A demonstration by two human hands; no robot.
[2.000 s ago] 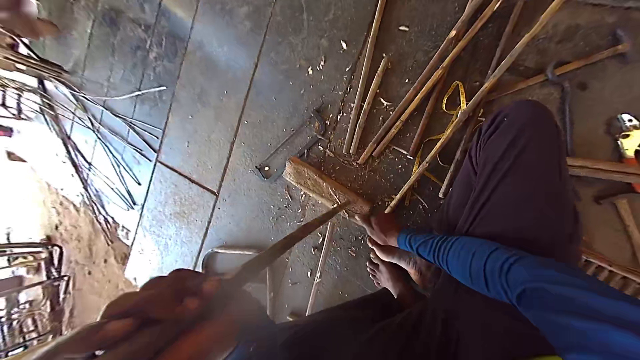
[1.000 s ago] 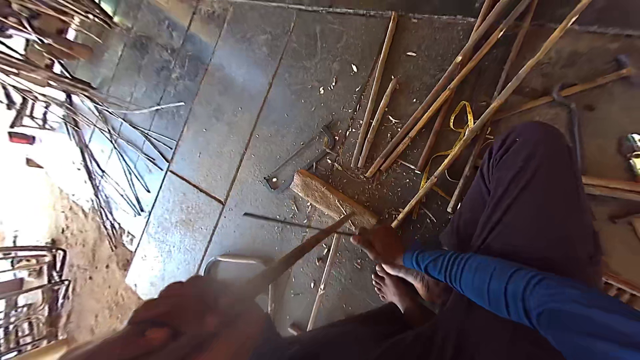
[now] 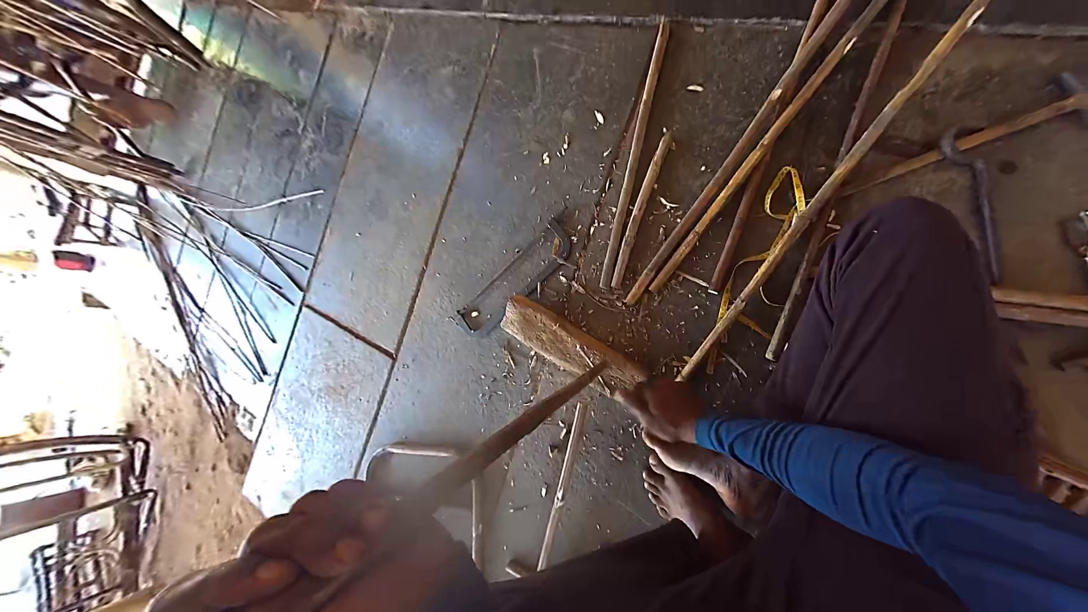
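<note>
At the lower left my left hand point(image 3: 340, 544) is closed around a wooden stick point(image 3: 518, 429), whose far end rests on a thick wooden block point(image 3: 565, 340) on the floor. My right hand point(image 3: 667, 408), at the end of a blue sleeve, is closed at the block's near end, beside my bare feet point(image 3: 688, 489). The thin dark blade seen from it earlier is blurred or hidden now. Beyond the block lies a hacksaw point(image 3: 514, 285). Wood shavings point(image 3: 527, 374) are scattered around the block.
Several long wooden sticks point(image 3: 756, 153) lie at the upper right, with a yellow measuring tape point(image 3: 786, 191) among them. Thin branches point(image 3: 212, 246) are heaped at the left. A bent metal rod point(image 3: 982, 204) and long-handled tool point(image 3: 969, 144) lie beyond my knee. A bent frame point(image 3: 416, 450) is near my left hand.
A thin dark blade reached leftward across the stick from my right hand one second ago; it no longer shows plainly. My left hand keeps hold of the stick.
</note>
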